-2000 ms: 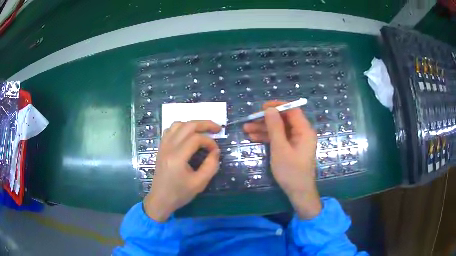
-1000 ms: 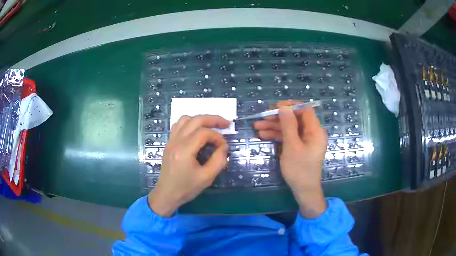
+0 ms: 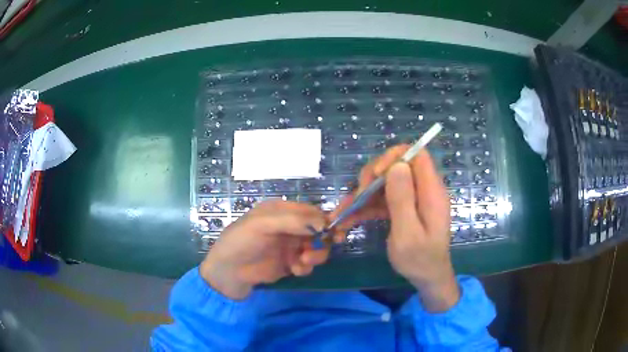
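Note:
My left hand [image 3: 268, 244] pinches a small dark component [image 3: 318, 240] between thumb and fingers, below the white card. My right hand [image 3: 413, 220] holds the tweezers [image 3: 375, 184] like a pen, with their tip at the component. Whether the tip holds a piece is too small to tell. The white liner card [image 3: 277, 154] lies flat on the clear tray [image 3: 385, 103], untouched. The tray has a grid of pockets with small dark parts and white dots. Both hands are over its lower part and hide some pockets.
A crumpled white tissue [image 3: 530, 122] lies beside the black tray stack [image 3: 561, 172] at the right, which holds gold-and-white parts [image 3: 597, 113]. A red bin [image 3: 34, 206] with clear plastic and white paper stands at the left edge. A pale strip [image 3: 310, 25] crosses the far side.
My left hand has left the card's edge and moved down, now showing a dark component in its fingers. My right hand has brought the tweezer tip down from the card's edge to that component.

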